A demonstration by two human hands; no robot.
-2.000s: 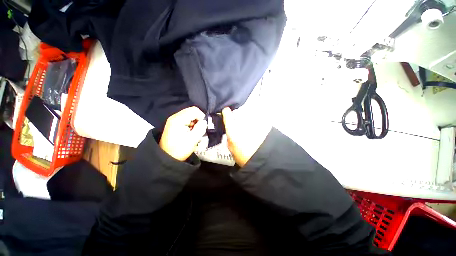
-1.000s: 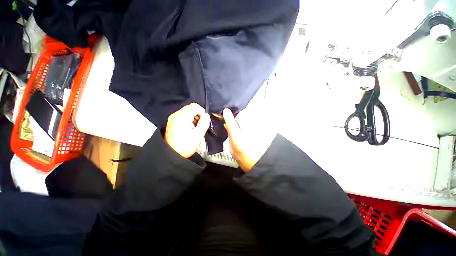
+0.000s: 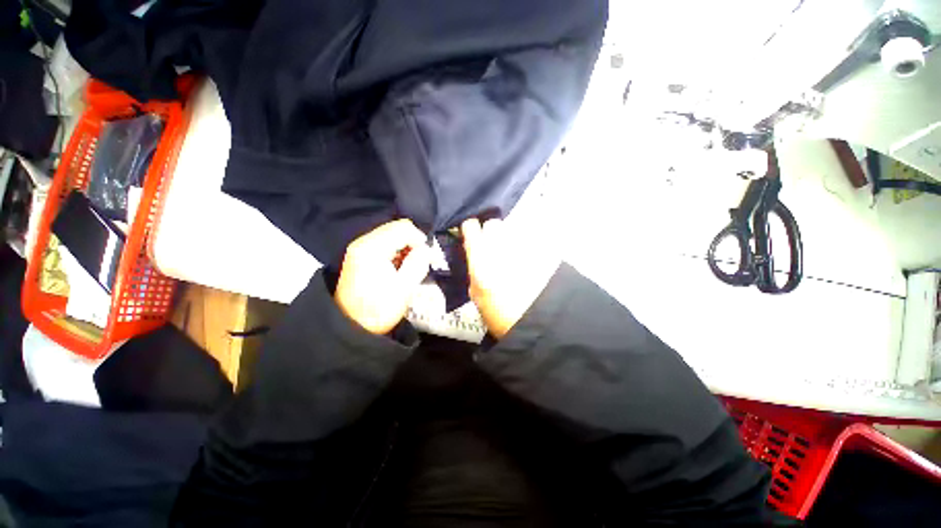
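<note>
A dark navy garment point(image 3: 464, 134) lies in a heap on the white table and reaches down to its front edge. My left hand point(image 3: 382, 276) is closed on the garment's lower edge with thumb and fingers pinched. My right hand point(image 3: 495, 270) holds the same edge just to the right, fingers bent around it. A short dark strip of the cloth point(image 3: 452, 284) hangs between the hands, with a small pale bit beside it. Whether a small tool is inside my left fist cannot be told.
Black shears point(image 3: 758, 237) lie on the white table point(image 3: 640, 299) at right, near the sewing machine point(image 3: 893, 93). An orange basket point(image 3: 134, 278) at left holds a dark flat phone point(image 3: 85, 235) and small pieces. A red basket point(image 3: 815, 464) is below the right table edge.
The garment fold above my hands has shifted and bunched slightly. A small pale bit shows again between my hands. Both hands stay at the same edge, with small finger movements.
</note>
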